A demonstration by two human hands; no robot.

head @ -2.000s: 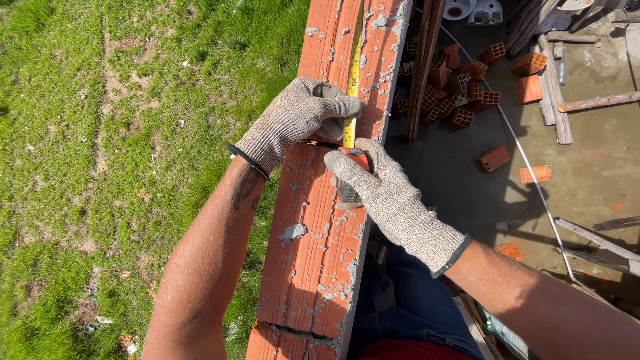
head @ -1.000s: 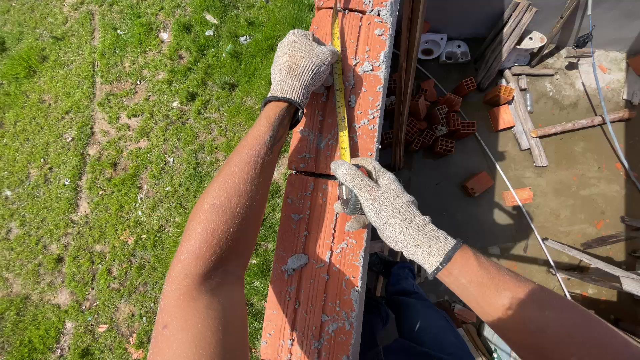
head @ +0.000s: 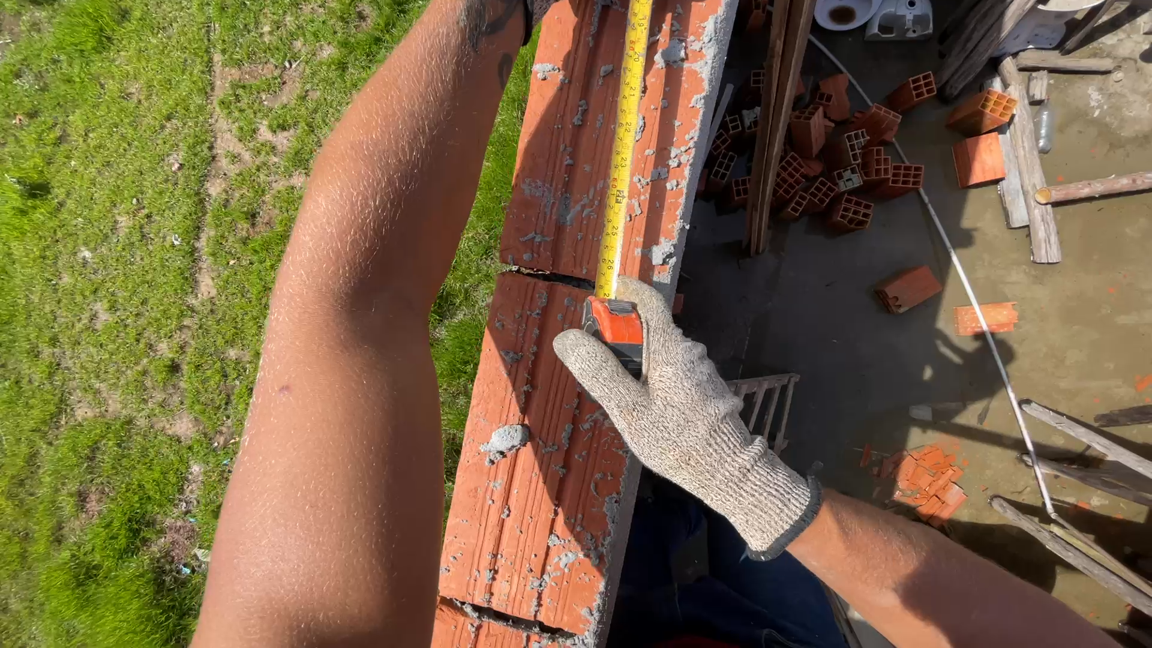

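My right hand (head: pixel 684 414), in a knit work glove, grips an orange and black tape measure (head: pixel 616 326) on top of a hollow-brick wall (head: pixel 540 369). The yellow blade (head: pixel 623 162) runs out from the case along the bricks and leaves the frame at the top. My left arm stretches up past the wall's grassy side; only a bit of the left glove's cuff shows at the top edge, and the fingers are out of frame. Grey mortar bits dot the brick faces, with a larger lump (head: pixel 506 439) below the tape case.
Grass (head: pixel 117 315) lies below on the left. Down on the right are a heap of hollow bricks (head: pixel 850 153), wooden poles (head: pixel 1030 171), a long thin pipe (head: pixel 976 306) and broken brick pieces (head: pixel 927 481). An upright timber (head: pixel 776 126) stands close beside the wall.
My left hand has moved up along the wall and out of the frame. The tape blade, short two seconds ago, now shows a longer stretch. My right hand still grips the case.
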